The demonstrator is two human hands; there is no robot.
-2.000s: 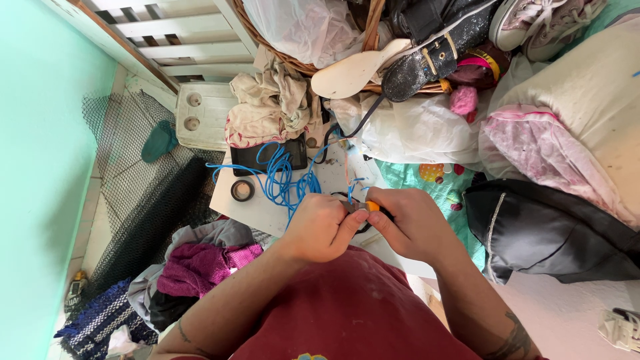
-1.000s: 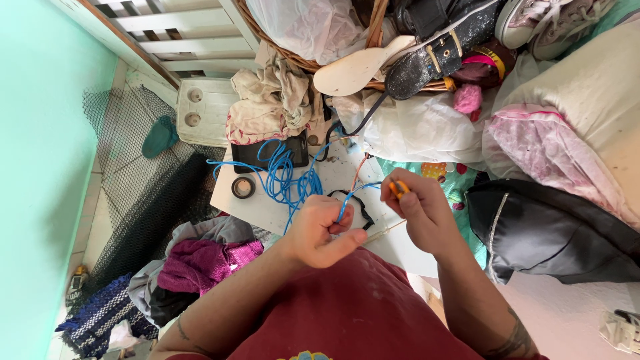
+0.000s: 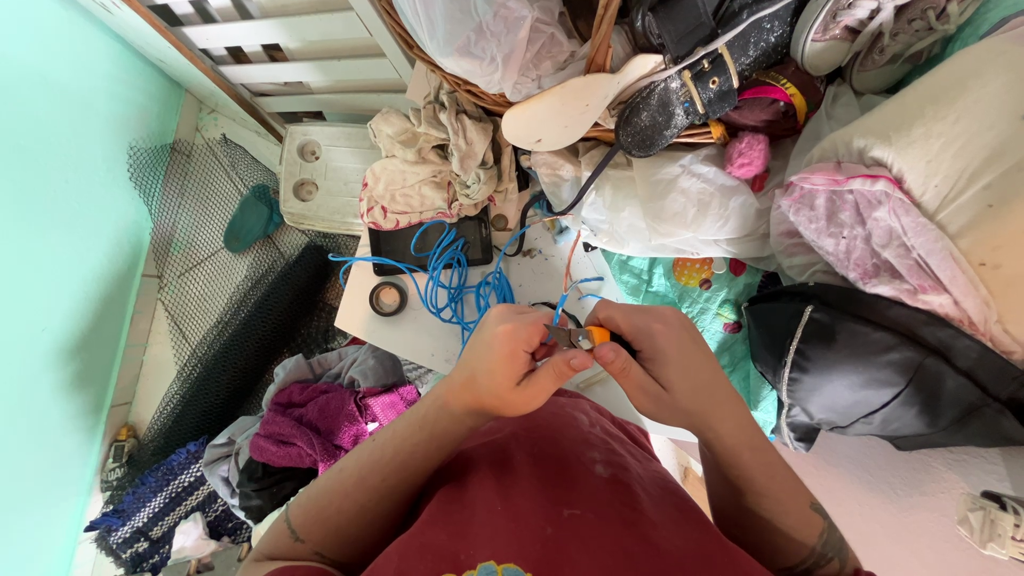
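My left hand [image 3: 512, 360] is closed around a blue electrical wire [image 3: 560, 306], whose upper end shows bare copper strands [image 3: 571, 260]. My right hand [image 3: 668, 360] grips a cutting tool with an orange handle [image 3: 597, 335], probably pliers. Its metal jaws [image 3: 565, 335] lie against the wire at my left fingertips; whether they are closed on it cannot be told. Beyond my left hand, a loose coil of blue wire [image 3: 448, 276] lies on a white board [image 3: 356, 308], partly over a black flat-screen device [image 3: 477, 240]. A roll of black tape [image 3: 388, 298] sits left of the coil.
Cloths [image 3: 320, 416] and rolled black mesh [image 3: 240, 336] lie at left. A wicker basket [image 3: 480, 94] with sandals [image 3: 672, 104] and plastic bags stands at the back. A black satin item [image 3: 888, 368] and a large pale bag [image 3: 944, 144] are at right.
My hands were together two seconds ago, then apart, with the orange-handled tool raised in my right hand. Now they are together again, the tool's jaws at the wire.
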